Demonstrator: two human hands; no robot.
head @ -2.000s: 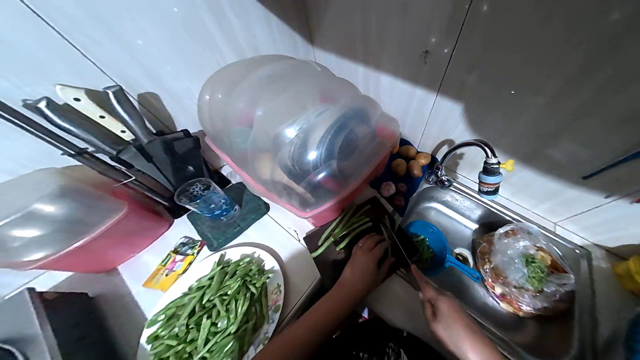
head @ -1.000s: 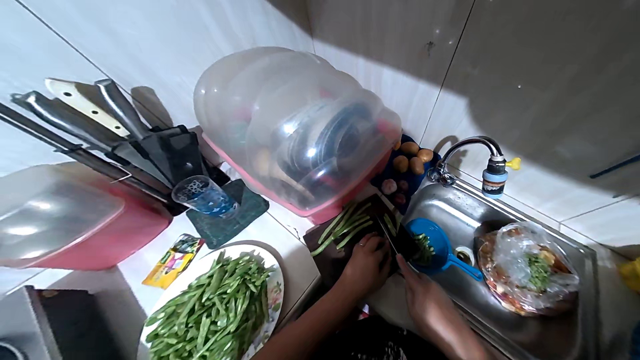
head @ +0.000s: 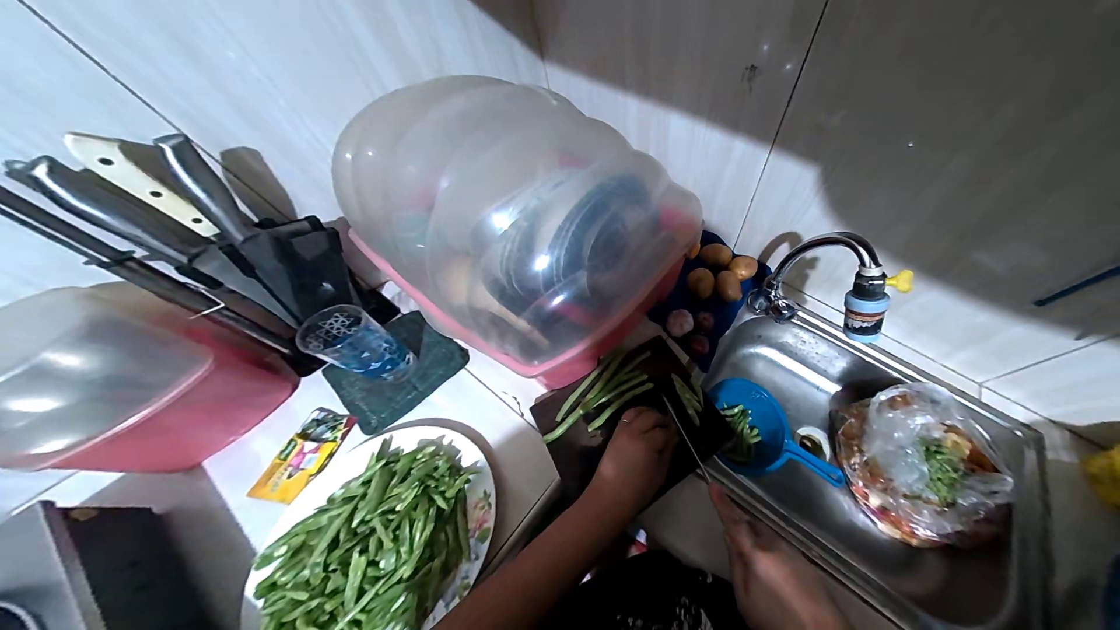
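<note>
My left hand (head: 640, 446) rests on a dark cutting board (head: 560, 411), its fingertips at a bunch of green beans (head: 612, 385). A kitchen knife (head: 687, 433) is gripped in my right hand (head: 752, 547), its blade slanting across the board just right of my left fingers. Cut bean pieces (head: 688, 398) lie on the far side of the blade. Beside the board, a blue plastic strainer (head: 770, 424) with bean trimmings or pieces sits at the sink's edge. A floral plate (head: 481, 481) at lower left holds a heap of sliced green beans (head: 376, 542).
The steel sink (head: 809, 350) holds a plastic bag of food scraps (head: 927, 472) under the faucet (head: 822, 241). Behind the board stand a covered pink dish rack (head: 516, 219) and a blue tray of eggs and garlic (head: 700, 306). A knife block (head: 306, 271) and a plastic cup (head: 359, 341) are left.
My right hand and the knife have shifted slightly toward the lower right since a second ago. My left hand stays at the beans on the board.
</note>
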